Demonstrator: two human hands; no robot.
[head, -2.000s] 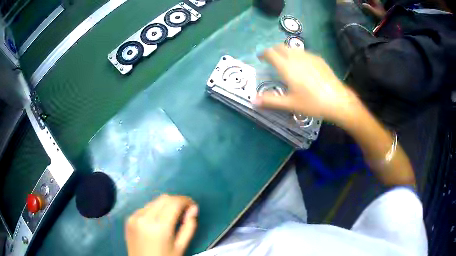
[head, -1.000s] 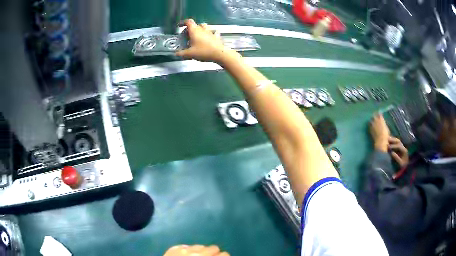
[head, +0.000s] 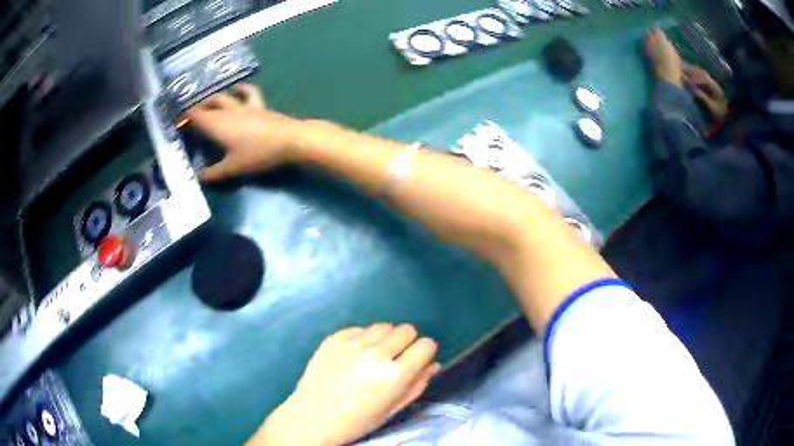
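Observation:
My right hand (head: 231,135) reaches across to the bench machine's edge, beside a silver fixture plate (head: 228,66). Its fingers are spread and bent over something dark; whether it grips anything is unclear. My left hand (head: 366,375) rests near the bench's front edge, fingers loosely curled, nothing visible in it. The machine (head: 183,205) holds a fixture with black-rimmed round parts (head: 132,195) behind its red button (head: 113,252). A stack of silver plates (head: 531,179) lies partly behind my right forearm.
A black disc (head: 228,271) and a white scrap (head: 123,402) lie on the bench. Loaded fixtures (head: 461,35) line the far side. Two round parts (head: 588,131) and another black disc (head: 562,59) lie right. A blister tray (head: 42,418) is bottom left. Another person's hands (head: 666,61) are at right.
My right hand has gone from the plate stack to a silver plate at the far side, then down and left to the machine's edge. My left hand shows more fully now. The view has shifted.

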